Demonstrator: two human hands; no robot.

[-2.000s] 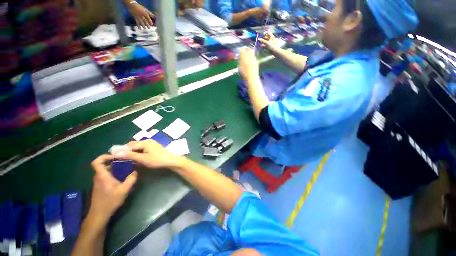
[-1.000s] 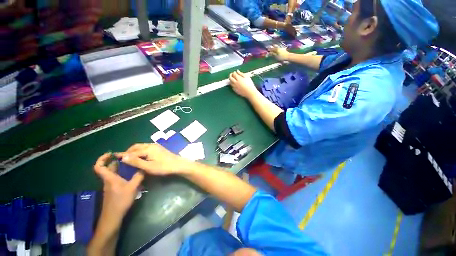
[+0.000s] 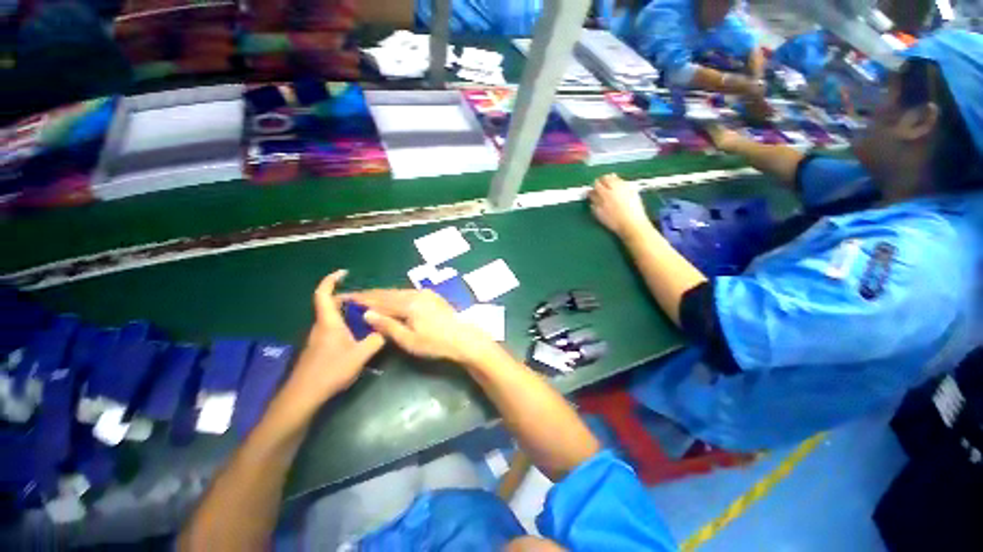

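A small dark blue carton point(image 3: 359, 321) is held between my two hands over the green bench, mostly hidden by the fingers. My left hand point(image 3: 335, 347) grips it from the left side. My right hand point(image 3: 424, 322) has its fingers on the top and right side. Blue and white carton blanks point(image 3: 451, 291) and white cards point(image 3: 492, 280) lie just right of my hands. Black accessories point(image 3: 563, 332) lie in a cluster further right. Several blue cartons point(image 3: 220, 377) with white flaps lie at the left.
A white loop point(image 3: 480, 232) lies above the cards. White box trays point(image 3: 172, 138) and multicolour printed lids point(image 3: 313, 138) stand on the conveyor behind a raised edge. A metal post point(image 3: 530, 108) rises there. A person in a blue smock point(image 3: 852, 291) works at the right beside a blue pile point(image 3: 717, 230).
The view has turned left, so the bench things stand further right and more blue cartons show. My hands stay on the blue carton. The neighbour's near hand rests lower, at the conveyor edge.
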